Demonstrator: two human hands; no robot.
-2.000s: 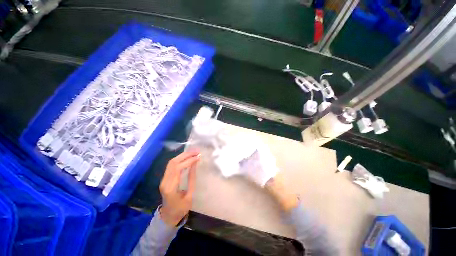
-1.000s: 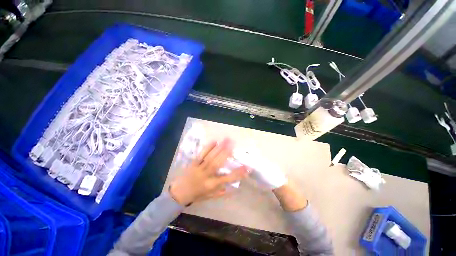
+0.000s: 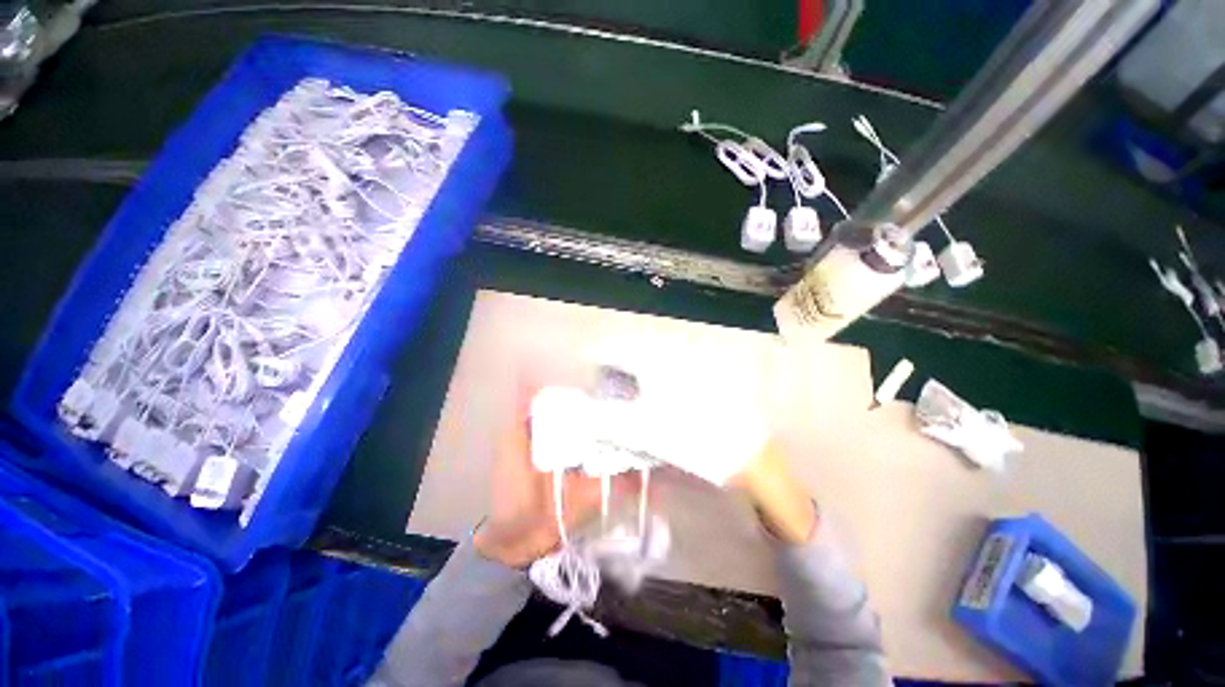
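Note:
Several white power adapters (image 3: 562, 430) are held side by side above the beige board, their cords hanging down toward me. My left hand (image 3: 521, 490), bare, is under and behind the adapters at their left end, its fingers partly hidden. My right hand (image 3: 705, 427), in a white glove, is closed around their right side; the overexposed white makes the glove and adapters hard to part. The bundled cord (image 3: 567, 584) hangs past the board's front edge. The blue crate (image 3: 450, 269) at left holds rows of adapters with cords on top.
Beige board (image 3: 833, 470); bottle (image 3: 836, 289) by the metal post (image 3: 994, 114); small white piece (image 3: 893, 381); loose adapter bundle (image 3: 967, 427); small blue bin (image 3: 1041, 604) with a white piece. More adapters (image 3: 760, 228) lie on the green conveyor (image 3: 591, 148). Blue crates (image 3: 94, 591) stand lower left.
The adapters, earlier blurred or covered by my hands, now show in a row with cords hanging. My left hand has moved from over them to beneath their left end. The view has shifted.

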